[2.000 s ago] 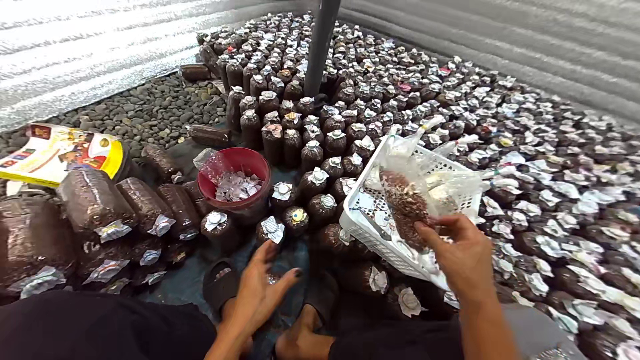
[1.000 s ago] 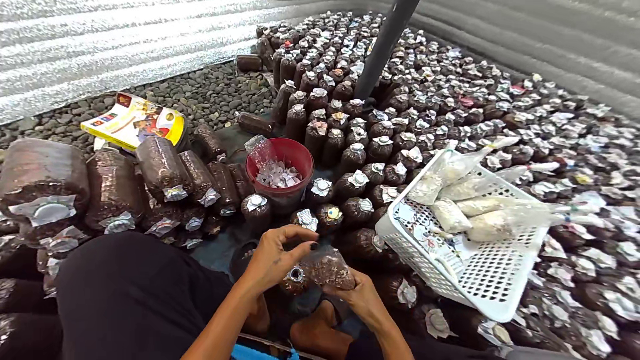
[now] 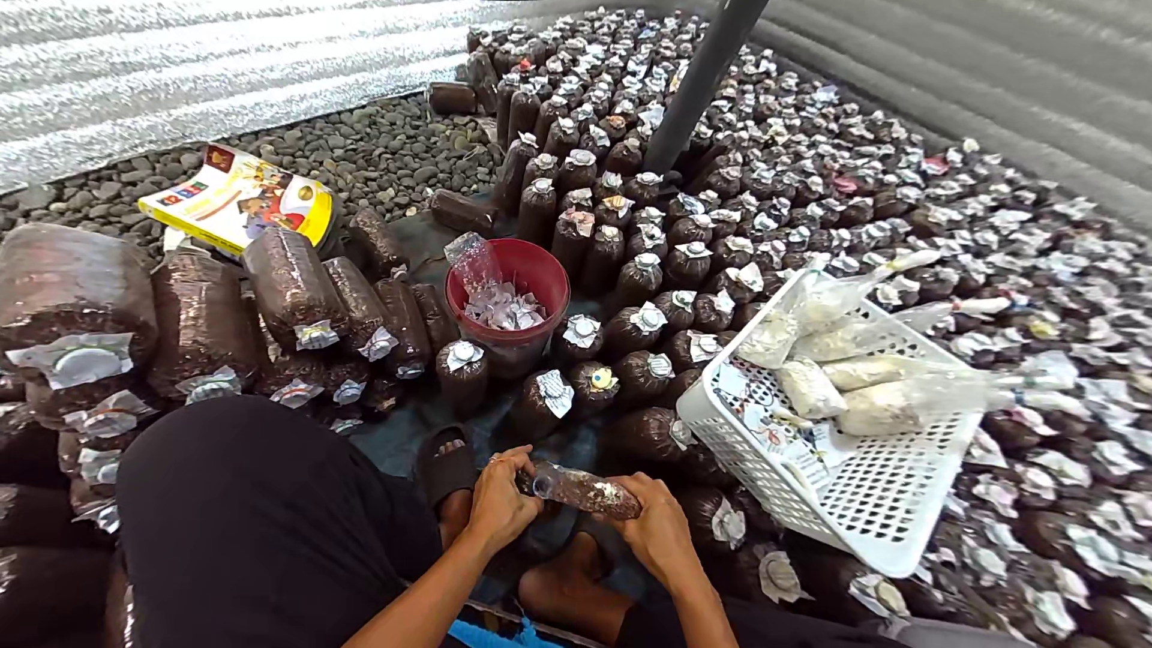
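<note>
My right hand (image 3: 650, 522) is closed around a narrow clear plastic bag of brown grain with whitish patches (image 3: 589, 493), tilted sideways. The bag's left end meets the ringed neck of a dark substrate bag (image 3: 531, 477), which my left hand (image 3: 504, 499) grips from the left. Most of that substrate bag is hidden by my hand. Beyond my hands stands a red plastic bucket (image 3: 560, 301) holding small clear and white scraps and a clear plastic cup or bag. To the right, a white plastic basket (image 3: 886, 531) holds bags of pale material and printed paper pieces.
Rows of capped substrate bags (image 3: 688, 261) fill the floor ahead and right, around a dark post (image 3: 706, 85). More bags (image 3: 292, 279) lie stacked at the left, by a yellow-and-white printed packet (image 3: 243, 202). Grey pebbles (image 3: 360, 148) run along the corrugated wall.
The grain bag was over the basket in my right hand two seconds ago; it has come left to the substrate bag's neck and now lies tilted. The view has shifted.
</note>
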